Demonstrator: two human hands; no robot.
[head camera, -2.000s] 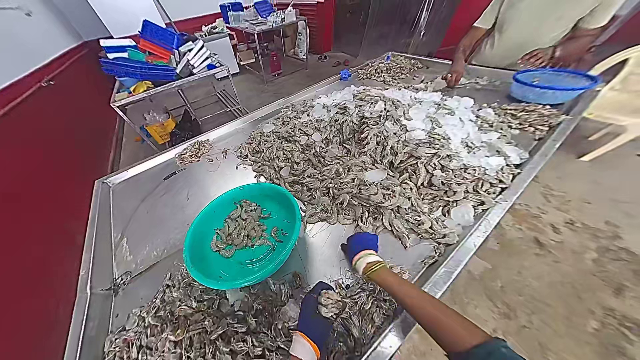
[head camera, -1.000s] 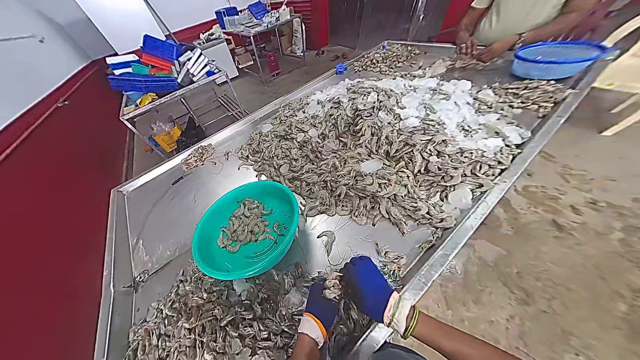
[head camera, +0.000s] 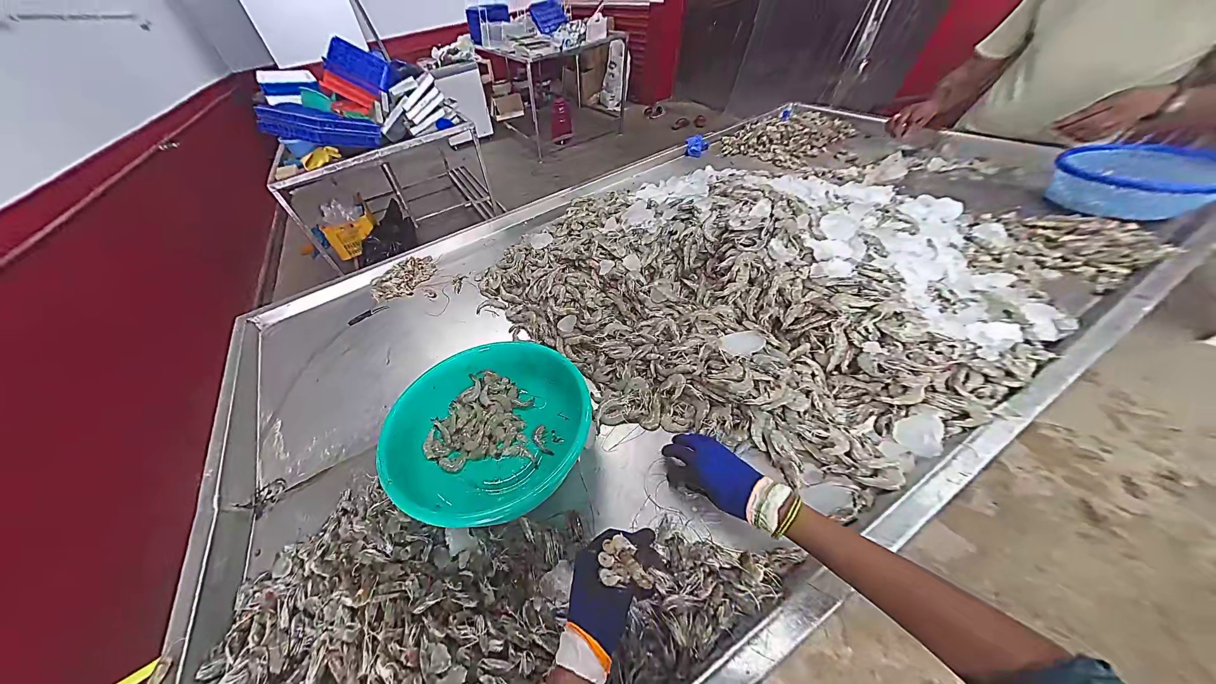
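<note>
My left hand (head camera: 608, 584), in a dark blue glove with an orange-edged cuff, holds several pale peeled shrimp (head camera: 622, 562) over a near heap of shrimp heads and shells (head camera: 380, 608). Gloved in blue with a white cuff, my right hand (head camera: 714, 472) rests on the metal table at the edge of the large shrimp pile (head camera: 703, 313); its fingertips are bent, and whether they hold anything cannot be told. A green plastic basin (head camera: 532, 484) with shrimp (head camera: 480, 423) in it stands left of my hands. Ice (head camera: 893, 247) lies on the far right of the pile.
The steel table (head camera: 323, 380) has a raised rim. A person's hands (head camera: 1111, 114) are at the far right, by a blue basket (head camera: 1130, 185). Smaller shrimp piles (head camera: 788, 138) lie at the far end. Behind stands a rack with stacked blue crates (head camera: 318, 125).
My right hand has moved away from my left, forward to the edge of the large pile. My left hand has turned, showing the shrimp in it. The other person's hands have moved apart.
</note>
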